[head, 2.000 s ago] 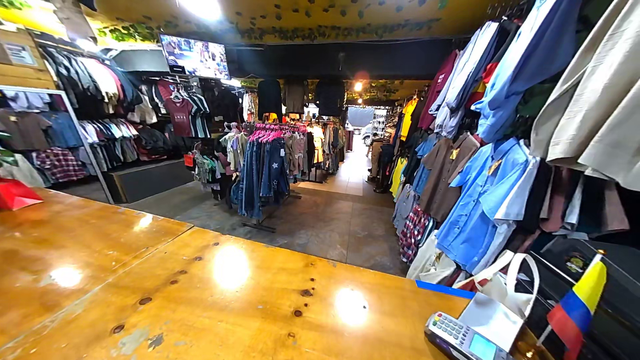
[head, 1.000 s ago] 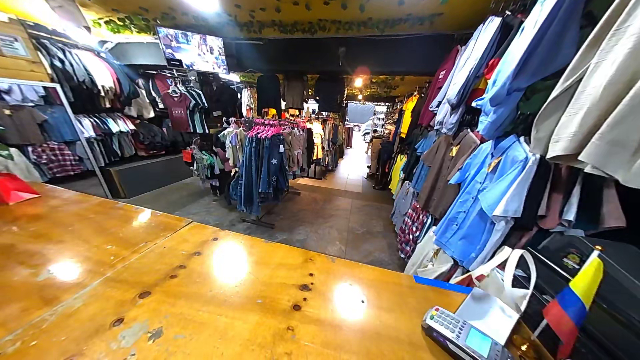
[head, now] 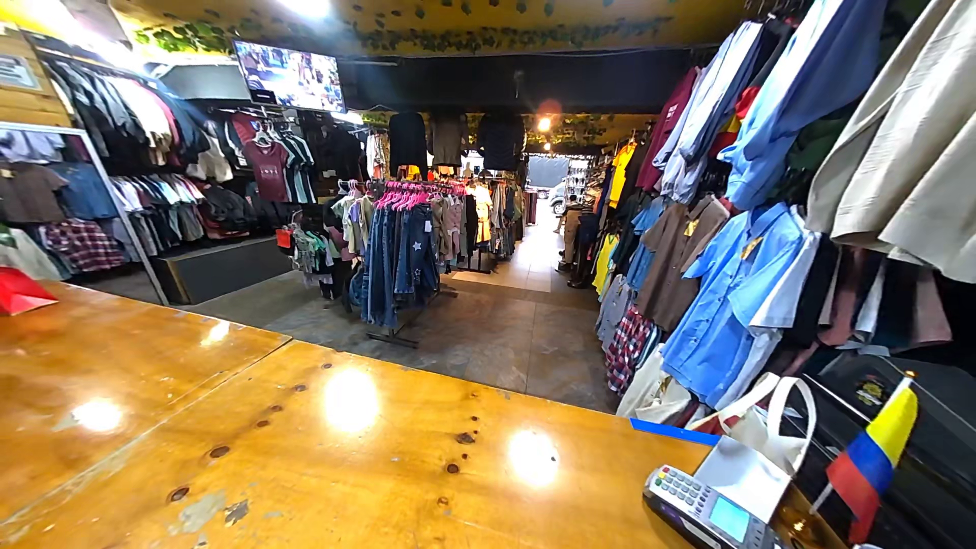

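Note:
Neither my left hand nor my right hand shows in the head view. Closest to me is a varnished wooden counter (head: 381,473) with knots and worn patches. At its right end lies a card payment terminal (head: 709,507) with a keypad and a lit screen, beside a white card or paper (head: 743,473). Right of these stands a small yellow, blue and red flag (head: 873,457) on a stick. A white cloth bag (head: 778,427) with looped handles is behind the white card. A red folded item (head: 21,292) rests at the counter's far left.
Beyond the counter, a rack of jeans (head: 396,259) on pink hangers stands on the tiled floor (head: 503,335). Shirts, among them a light blue shirt (head: 732,305), hang along the right. A mirror (head: 126,206), a low dark platform (head: 229,271) and a wall-mounted television (head: 290,76) are at the left.

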